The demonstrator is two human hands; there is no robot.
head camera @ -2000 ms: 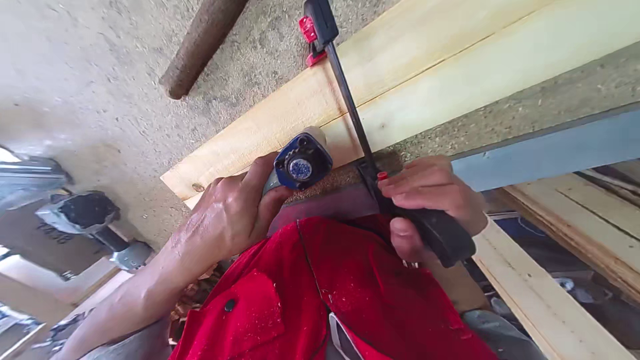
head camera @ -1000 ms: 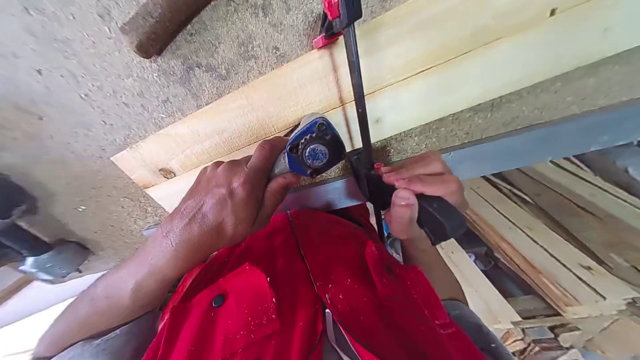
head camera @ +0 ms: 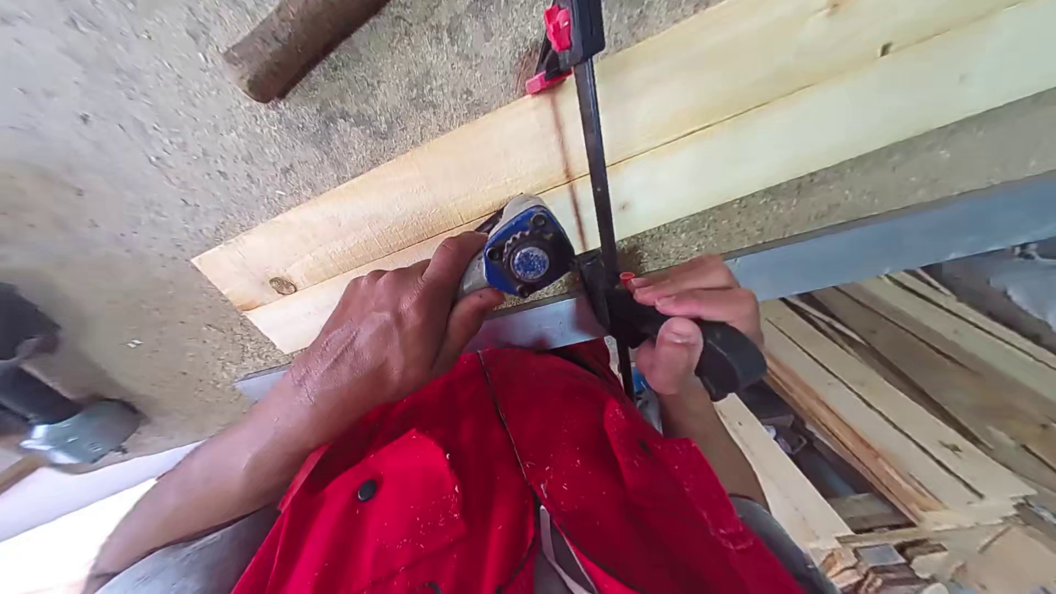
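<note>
My left hand (head camera: 396, 318) grips a blue and grey power tool (head camera: 530, 252), its round end facing up; the rest of the tool is hidden beneath. My right hand (head camera: 689, 322) is closed around the black handle of a bar clamp (head camera: 598, 165). The clamp's bar crosses two light wooden boards (head camera: 429, 198) that lie side by side, and its red-padded end sits at their far edge. The power tool is just left of the clamp bar, over the nearer board.
A round piece of wood (head camera: 297, 45) lies on the rough worktop at the upper left. Another tool (head camera: 74, 421) sits at the left edge. A grey metal beam (head camera: 891, 231) runs along the near edge. Stacked wooden planks (head camera: 891, 388) lie below at the right.
The power tool has moved a little to the right, closer to the clamp bar, than two seconds ago. Both hands keep their holds. The view has shifted.
</note>
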